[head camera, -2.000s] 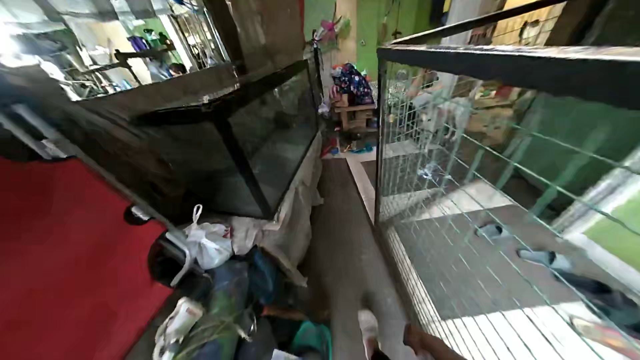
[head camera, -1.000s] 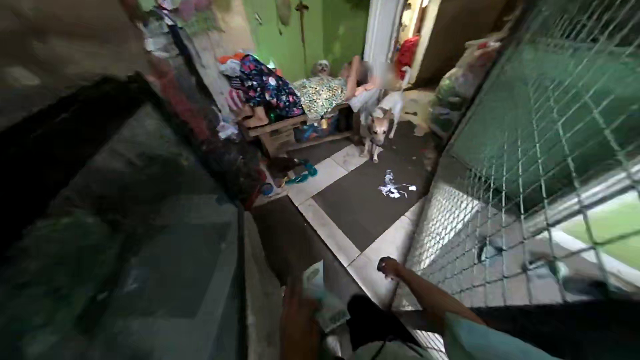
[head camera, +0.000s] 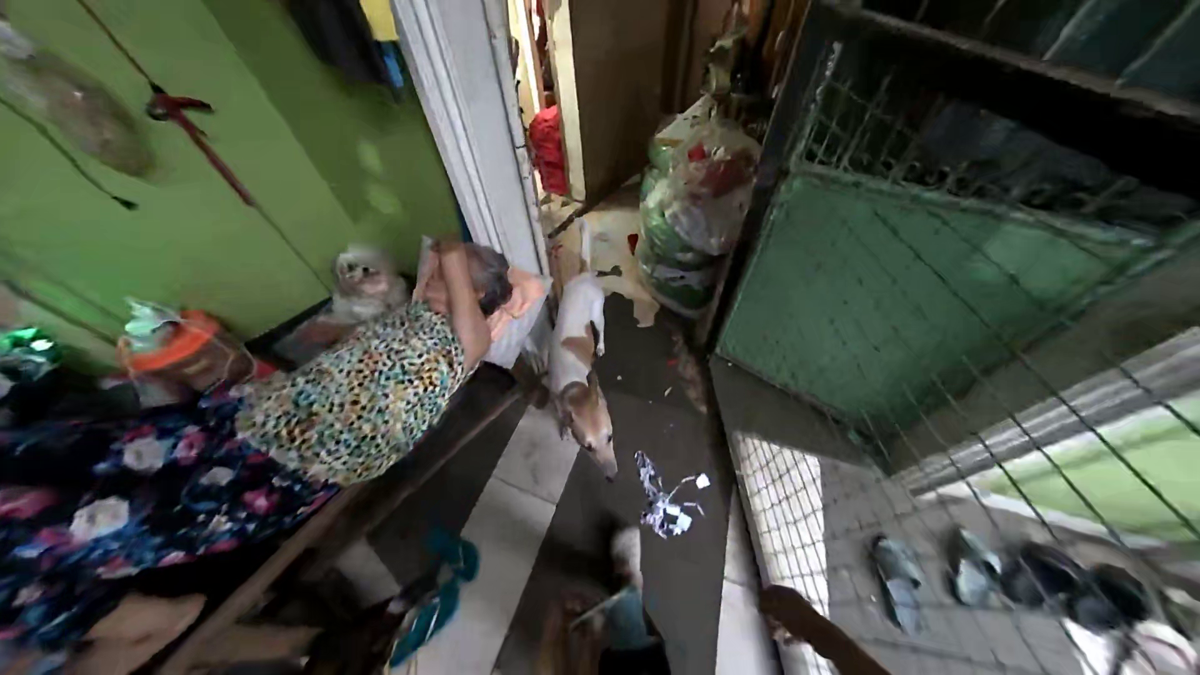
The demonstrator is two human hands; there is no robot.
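Note:
My left hand (head camera: 564, 630) is blurred at the bottom middle; a thin pale strip shows beside it, and its grip is unclear. At the bottom right my right hand (head camera: 786, 605) hangs low beside the wire mesh fence (head camera: 923, 450), its fingers curled and their contents hidden. Ahead of my hands lies a tangle of white and silvery strips (head camera: 667, 506) on the dark floor. A white and tan dog (head camera: 581, 375) lowers its nose near it.
A person (head camera: 361, 394) lies on a wooden bench (head camera: 272, 572) at left, near a small white dog (head camera: 366, 281) and an orange bucket (head camera: 192, 347). Teal slippers (head camera: 436, 609) lie below. Filled plastic bags (head camera: 694, 216) stand by the doorway; footwear (head camera: 897, 577) lies beyond the mesh.
The view has moved forward past the glass tank to the bench and dog. One second ago my left hand held a pale paper-like piece. The dog's head is now lower, near the strips.

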